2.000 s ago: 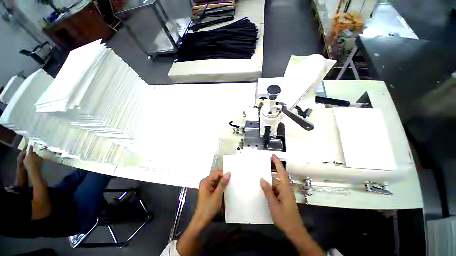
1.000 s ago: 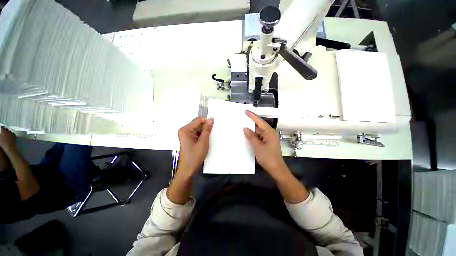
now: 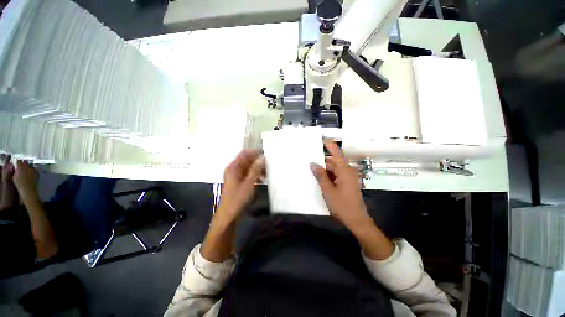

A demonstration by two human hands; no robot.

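A white booklet [image 3: 295,173] lies flat between my hands, its far edge at the dark metal working area of the sewing machine [image 3: 322,68]. My right hand [image 3: 344,186] holds the booklet's right edge, thumb on top. My left hand [image 3: 243,179] is blurred beside its left edge, fingers curled; whether it touches the booklet is unclear. A low white pile [image 3: 220,136] sits on the table left of the machine head. A flat white pile [image 3: 451,102] lies on the right of the machine bed.
Tall stacks [image 3: 80,80] fill the table's left side. A black lever handle [image 3: 365,69] angles from the head. Metal guide clamps [image 3: 455,167] sit on the front rail. More stacks [image 3: 536,254] stand at lower right. Another person's arm [image 3: 31,204] shows at far left.
The view has tilted down since the oldest frame. Since one second ago, the booklet and my right hand have shifted slightly right, and my left hand has loosened from the booklet's left edge.
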